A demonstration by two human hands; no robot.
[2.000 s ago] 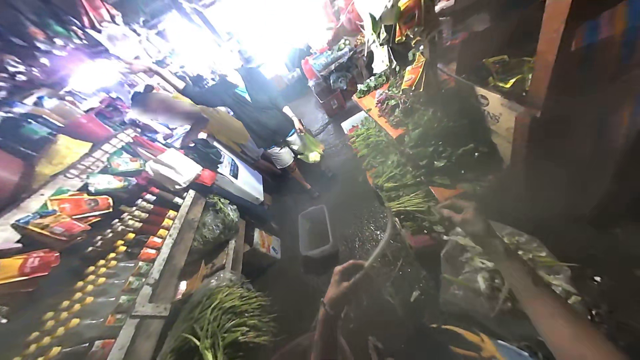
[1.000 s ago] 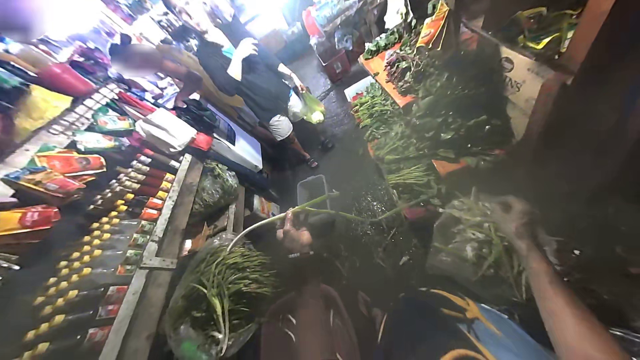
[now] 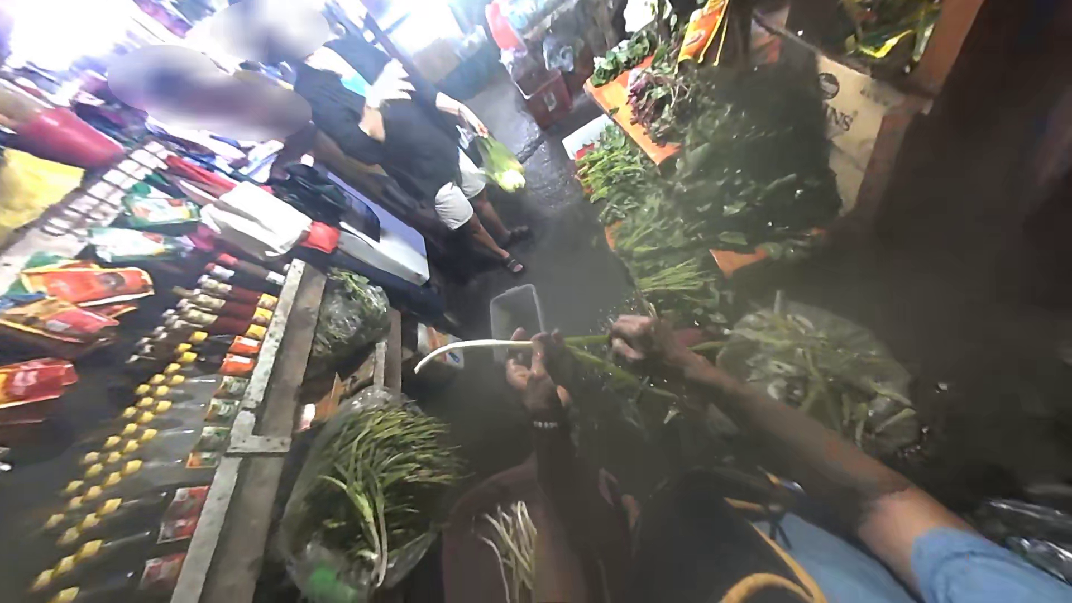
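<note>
A long stalk of a leafy green vegetable (image 3: 479, 344), pale at one end and green at the other, lies across both hands in the middle of the view. My left hand (image 3: 536, 368) is closed round its middle, palm partly up. To the right, my right hand (image 3: 638, 339) grips the green part. Below my left arm, several pale trimmed stalks (image 3: 512, 548) lie in a dark reddish basin. A plastic bag of thin green stalks (image 3: 381, 469) is at the lower left. Right of my right hand is a clear bag of pale green cuttings (image 3: 816, 368).
An empty grey plastic bin (image 3: 516, 308) stands on the floor beyond my hands. Leafy greens (image 3: 712, 167) cover the stall at the right. Bottles with yellow caps (image 3: 142, 410) stand behind a wooden rail (image 3: 251, 419). A person in dark clothes (image 3: 410, 126) stands in the aisle.
Both hands have come nearer each other, with the stalk now held between them. A second ago my right hand was farther right, over the bag of cuttings.
</note>
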